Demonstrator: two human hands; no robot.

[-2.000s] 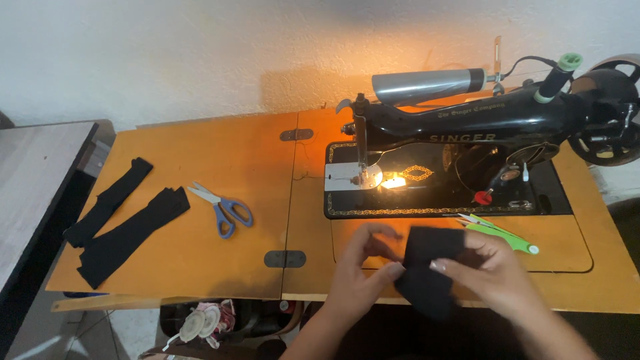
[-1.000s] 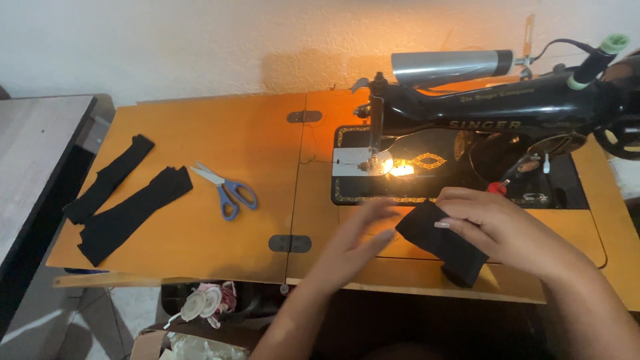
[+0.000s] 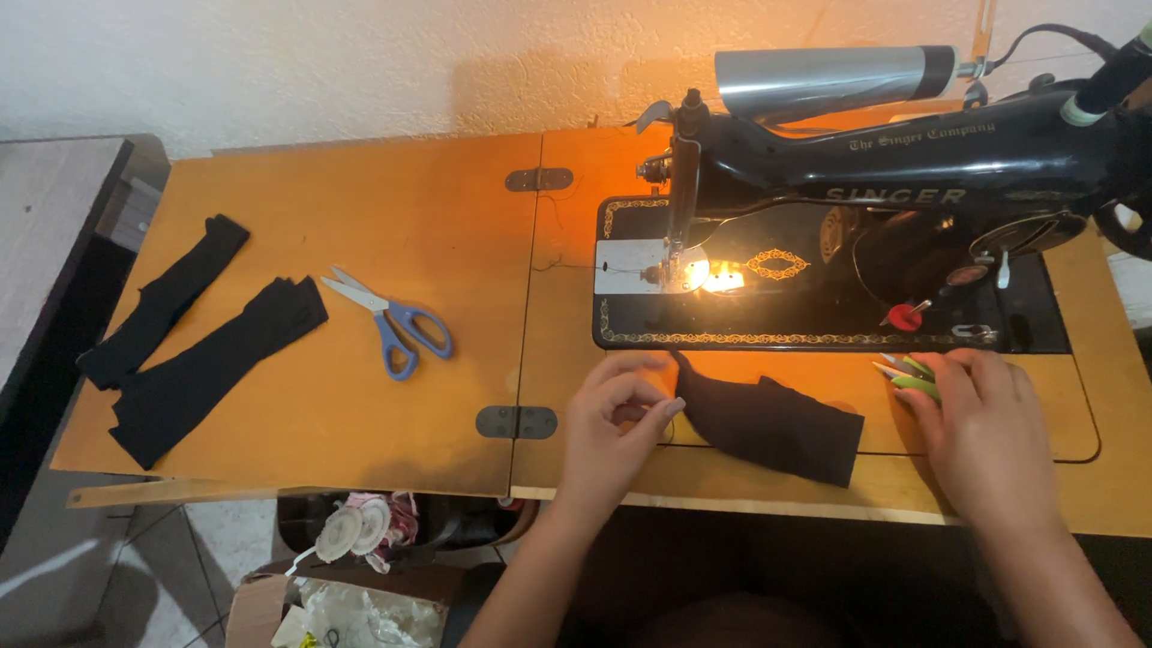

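Note:
A black fabric piece (image 3: 774,418) lies on the wooden table just in front of the Singer sewing machine (image 3: 837,171). My left hand (image 3: 621,414) is at its left end, thumb and fingertips together near the fabric's corner; whether it pinches the cloth or a thread cannot be told. To the right of the fabric, my right hand (image 3: 981,414) has its fingers around green-handled thread snips (image 3: 918,382), whose tips point left. Blue-handled scissors (image 3: 391,324) lie partly spread on the left leaf, beside two groups of black fabric pieces (image 3: 216,360) (image 3: 166,301).
The machine's lamp (image 3: 832,76) lights the needle area. A red round item (image 3: 904,315) rests on the machine bed. Metal hinges (image 3: 516,422) join the table leaves. Below the front edge are a cardboard box (image 3: 256,612) and a dark container with lace rolls (image 3: 355,529).
The black fabric, held in my hands before, now lies on the table. My right hand has moved right and closed on the green snips, which lay on the table two seconds ago.

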